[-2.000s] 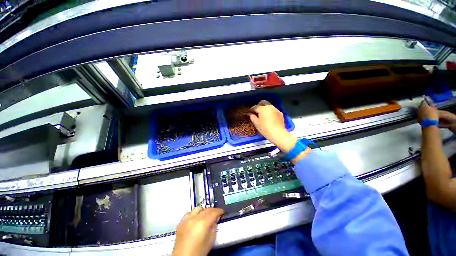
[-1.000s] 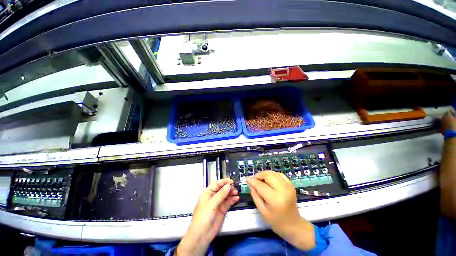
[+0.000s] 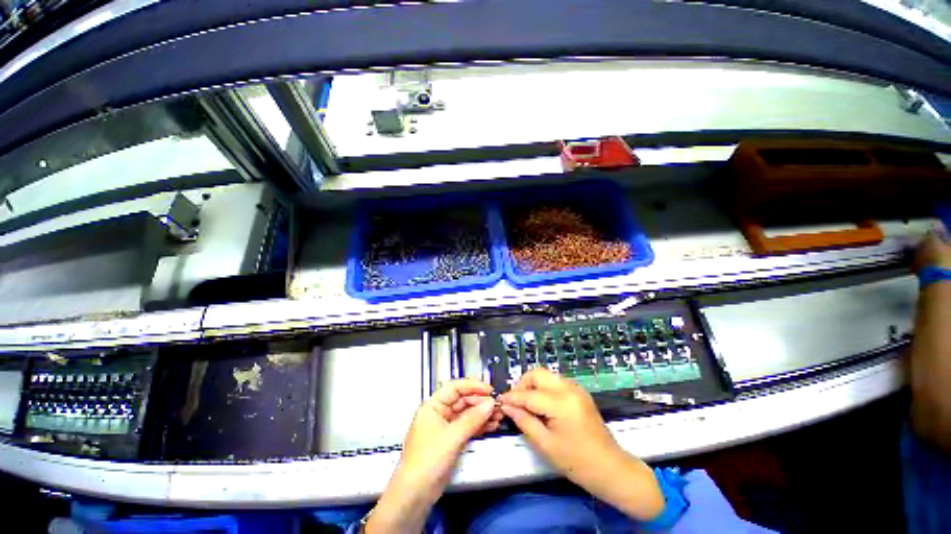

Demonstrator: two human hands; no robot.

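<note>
The green circuit board panel [image 3: 615, 373] lies in its black carrier [image 3: 712, 384] on the track in front of me. My left hand [image 3: 446, 422] and my right hand [image 3: 563, 422] meet at the carrier's near left corner, thumbs and forefingers pinched together. A tiny dark piece shows between the fingertips, too small to make out well. The left blue bin [image 3: 360, 273] has grey-black pieces. The right blue bin [image 3: 641, 250] beside it has orange-brown pieces.
A dark scuffed plate [image 3: 245, 402] and another green panel [image 3: 78, 402] lie at left. Cross bars [image 3: 440, 360] stand left of the carrier. A small red box [image 3: 598, 153] is on the ledge. An orange box [image 3: 813, 193] and another person's arm [image 3: 931, 355] are at right.
My right hand has come from the right bin down to the carrier. My left hand has left the carrier's left edge. Their fingertips, apart a second ago, now meet.
</note>
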